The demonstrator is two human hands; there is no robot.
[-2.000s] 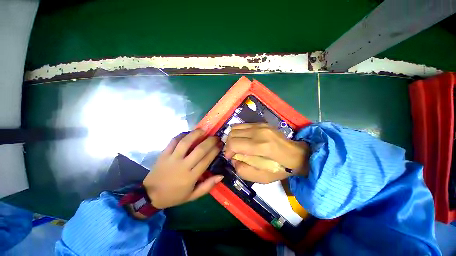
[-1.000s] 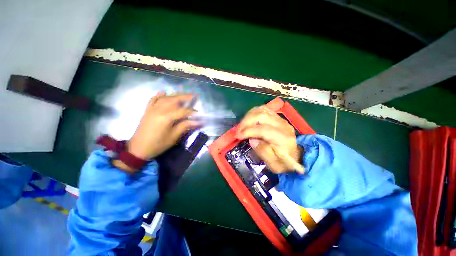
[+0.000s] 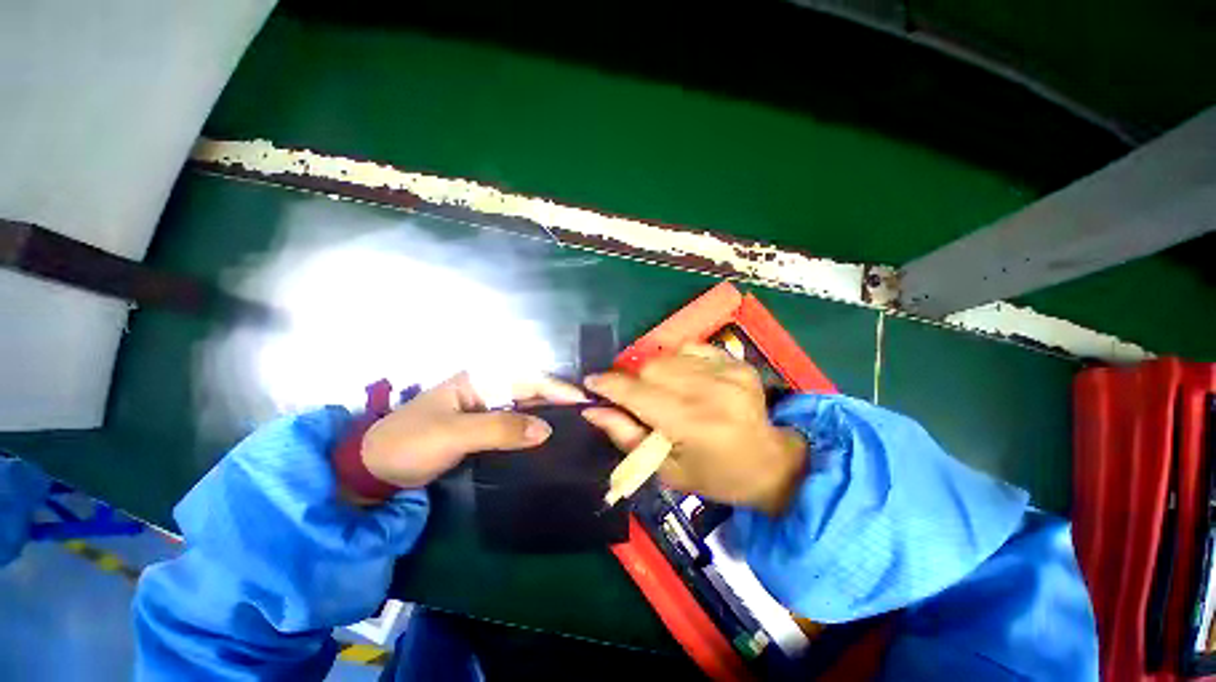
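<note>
My left hand holds a dark adhesive sheet by its upper edge, left of the tablet. My right hand has its fingertips at the sheet's upper right edge and holds a pale cream pick tool, its dark end pointing down left. Whether a small piece is between the fingertips cannot be told. The tablet unit lies in a red-orange foam tray, partly hidden under my right hand and sleeve. A small dark rectangle shows just above the fingertips.
Strong glare covers the bench at the left. More red foam trays stand at the right edge. A chipped white rail crosses behind the bench, and a grey post rises at upper right. A dark bar reaches in from the left.
My right hand has moved from over the tablet to the sheet's edge. My left hand has moved from the glare area toward it, with the dark sheet now held up flat.
</note>
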